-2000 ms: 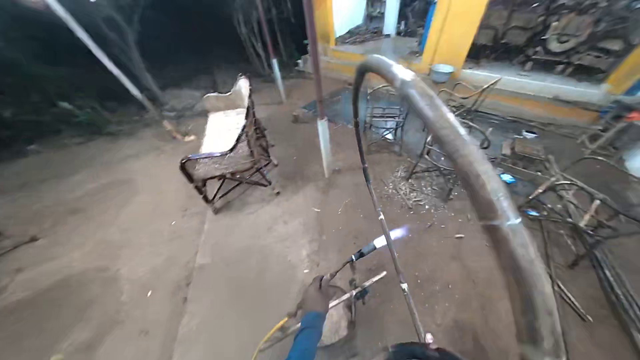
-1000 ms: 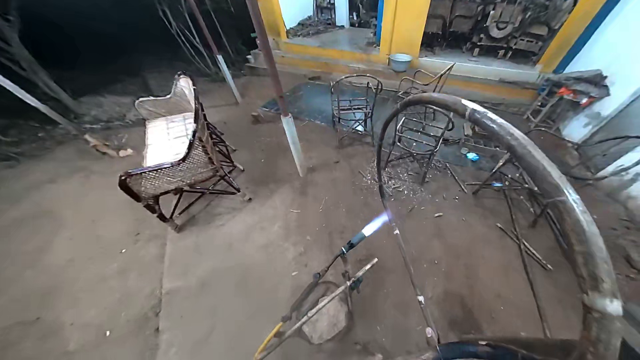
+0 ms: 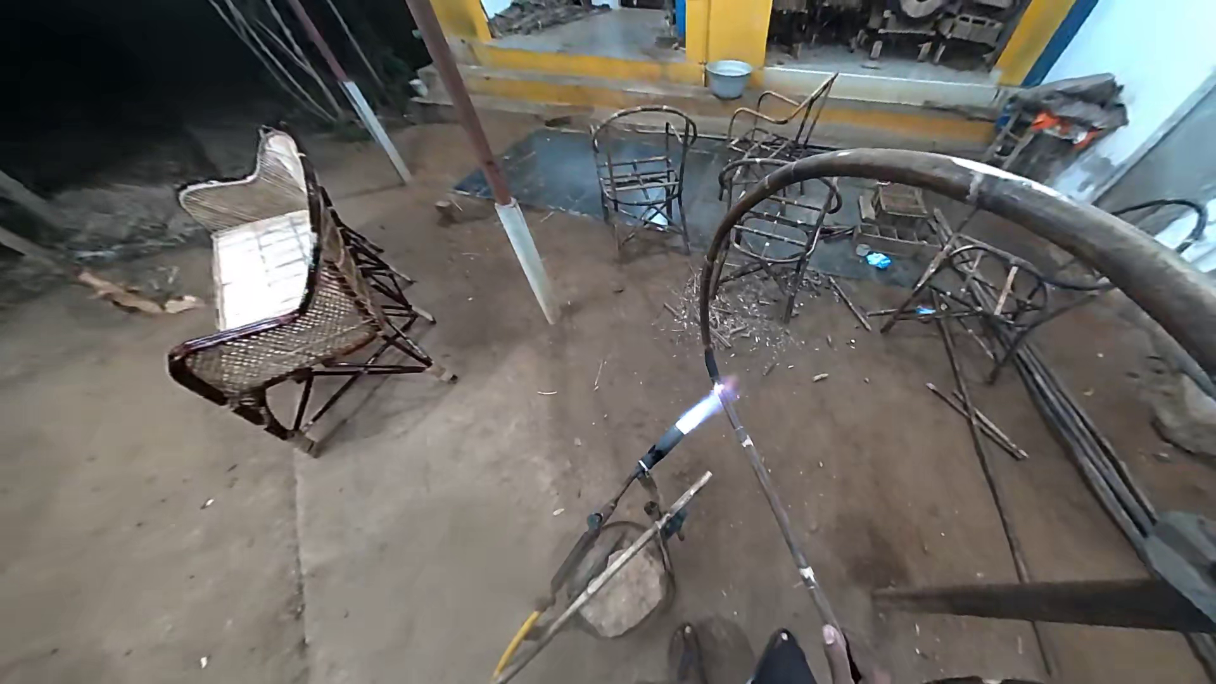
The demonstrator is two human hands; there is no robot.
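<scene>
A long bent cane pole (image 3: 779, 503) arches from near the camera at the right, round and down to the bottom. Fingers of what appears to be my right hand (image 3: 836, 651) close on its lower part at the bottom edge. My left hand is out of view. A lit gas torch (image 3: 660, 448) rests unheld on a small stand, its blue-white flame meeting the pole just below the curve. A thin stick (image 3: 636, 560) slants beside the torch handle and its yellow hose (image 3: 518, 644). On the stand's round base lies a stone (image 3: 627, 589).
A woven cane chair (image 3: 285, 351) stands left of a support post (image 3: 527, 261). Bare cane chair frames (image 3: 646, 176) stand ahead, near wood shavings (image 3: 736, 313). Long poles (image 3: 1064, 427) lie at the right, by a dark flat bar (image 3: 1026, 600). A metal basin (image 3: 729, 79) sits on the step.
My blue-sleeved left arm, at the torch two seconds ago, has gone out of view. The torch flame, apart from the pole at first, now meets it. The view has shifted.
</scene>
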